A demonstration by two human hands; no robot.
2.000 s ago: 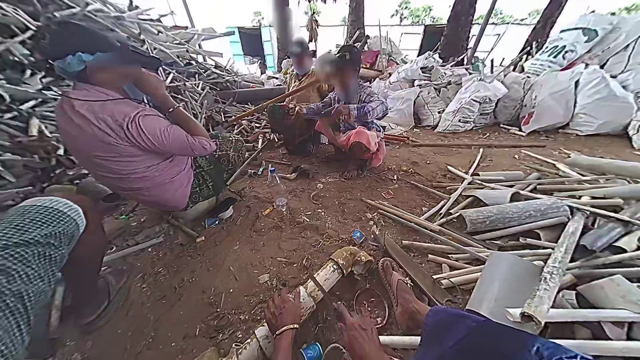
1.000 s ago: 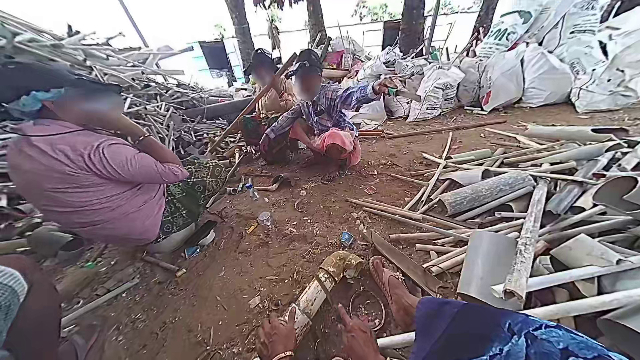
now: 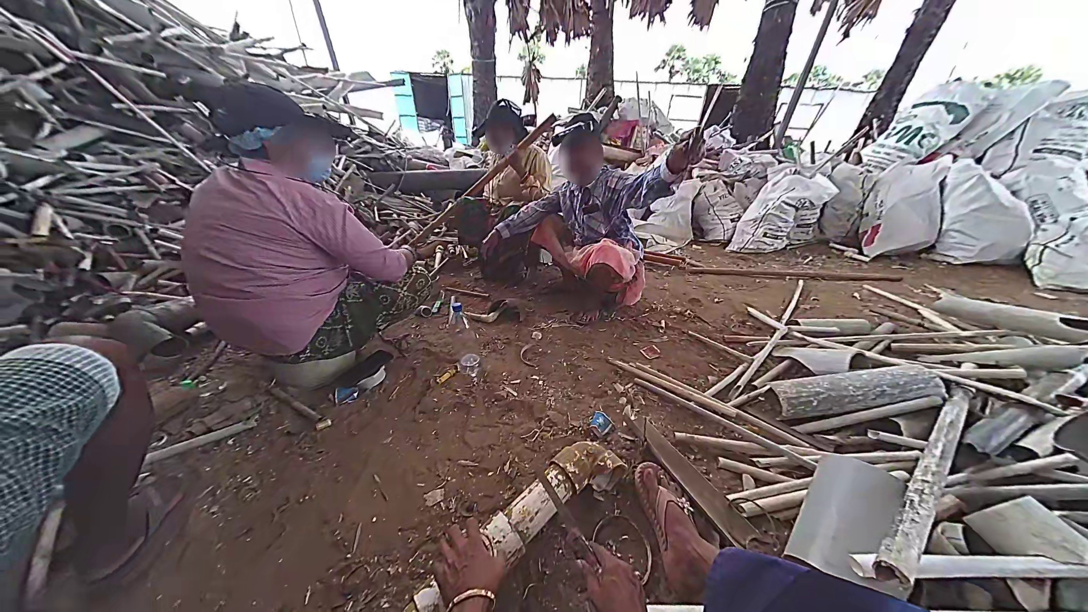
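My left hand (image 3: 469,561), with a bangle at the wrist, rests on a worn, pale plastic pipe (image 3: 529,515) lying on the dirt. The pipe ends in a yellowish elbow fitting (image 3: 588,463). My right hand (image 3: 614,580) is closed on the handle of a long, dark blade (image 3: 564,512), which slants up and left across the pipe beside the elbow. A thin ring (image 3: 625,529) lies on the soil between that hand and my sandalled foot (image 3: 676,531). The blade's edge cannot be made out clearly.
Cut pipe pieces (image 3: 858,391) heap at the right, and a flat strip (image 3: 693,484) lies by my foot. A person in pink (image 3: 280,255) sits at left; two people squat ahead, one in a checked shirt (image 3: 599,208) with an arm out. White sacks (image 3: 982,208) stand behind.
The person in the checked shirt has raised an arm out to the side. The person in pink has lowered a hand from the face. My hands stay at the pipe. The view has shifted.
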